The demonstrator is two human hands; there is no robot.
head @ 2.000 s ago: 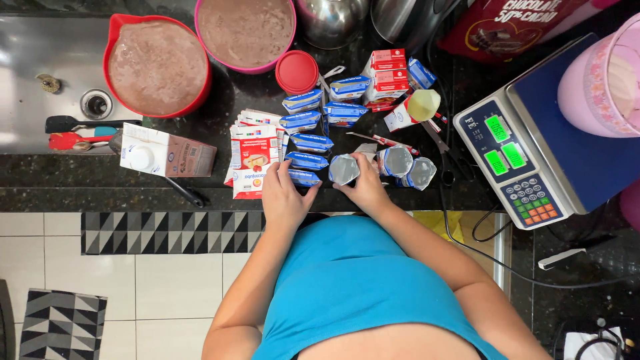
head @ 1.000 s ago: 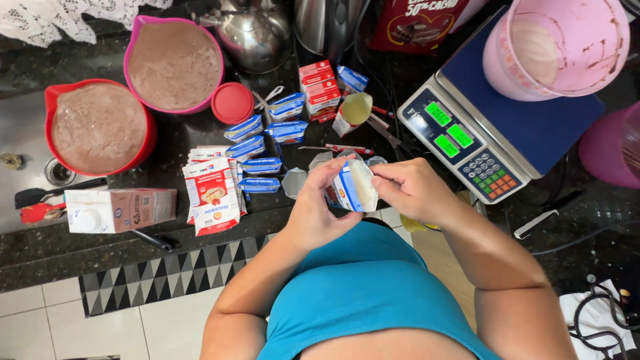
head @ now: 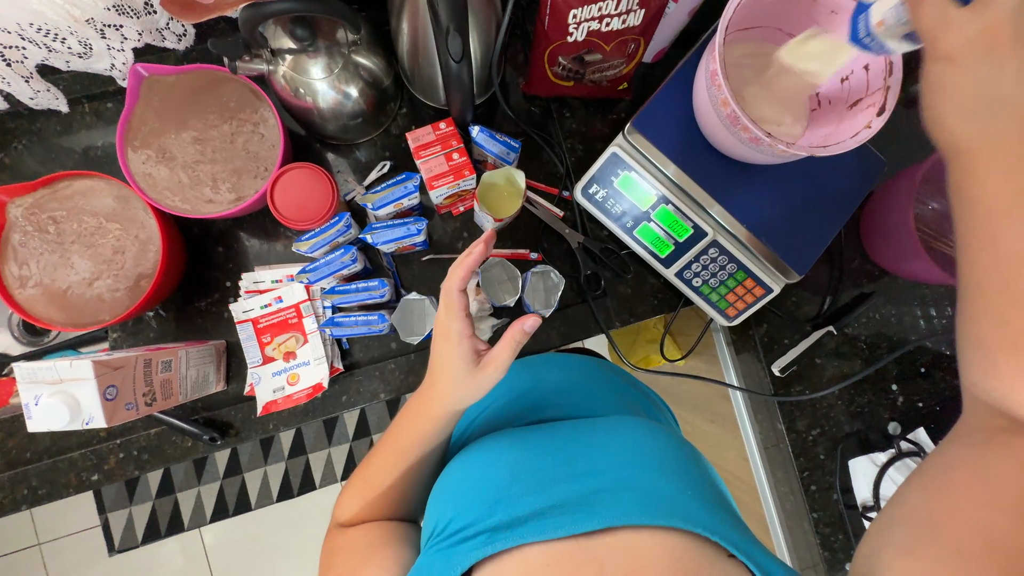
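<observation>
My right hand (head: 972, 76), cut off by the top right edge, grips a blue-and-white cream carton (head: 884, 28) tipped over a pink plastic pitcher (head: 720, 120). Pale cream runs from the carton into it. The pitcher stands on the blue platform of a digital kitchen scale (head: 808, 216). My left hand (head: 472, 336) hovers with fingers apart, holding nothing, near several cut-open cartons (head: 500, 282). To its left lie several blue cream cartons (head: 358, 292). An opened carton with yellowish contents (head: 501, 194) stands just beyond its fingertips.
Red (head: 172, 260) and pink (head: 282, 148) bowls of brown mixture stand at left, near a beverage carton (head: 176, 376) and flattened cartons (head: 284, 352). Scissors (head: 580, 248) lie by the scale. A kettle (head: 336, 72) stands behind. The scale's cable (head: 720, 384) crosses the counter edge.
My right hand has moved up and right to the pitcher with the carton, and cream now pours out. My left hand has let go of the carton and its fingers are spread.
</observation>
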